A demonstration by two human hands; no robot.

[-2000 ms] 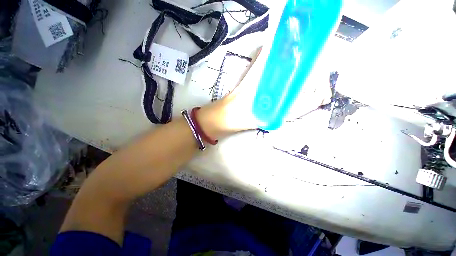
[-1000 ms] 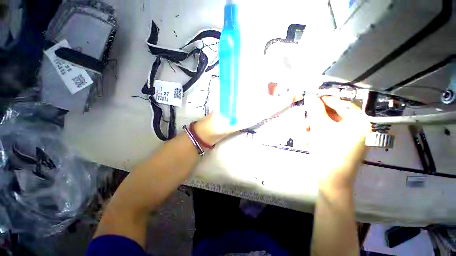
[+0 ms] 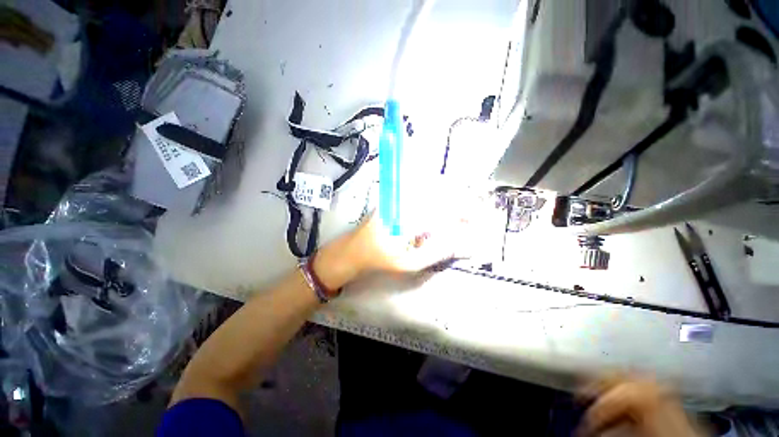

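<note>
My left hand [image 3: 397, 247] lies on the white table left of the needle area, partly behind the light-blue lamp head [image 3: 391, 171] and washed out by glare; what its fingers hold cannot be told. My right hand [image 3: 628, 408] is blurred at the table's front edge, lower right; its grip cannot be told. The sewing machine [image 3: 615, 94] stands at the upper right, its presser foot area [image 3: 521, 209] brightly lit. Cloth under the glare cannot be made out.
A grey bundle [image 3: 192, 115] with a paper ticket [image 3: 177, 152] sits at left. Black-and-white strips [image 3: 301, 226] with a ticket [image 3: 313, 190] lie beside my left wrist. Black snips [image 3: 705, 275] lie on the machine bed. A crumpled clear plastic bag [image 3: 102, 299] is at lower left.
My right hand came into view at the needle area, then moved down and right to the table's front edge. The view has shifted right, and the lamp looks smaller.
</note>
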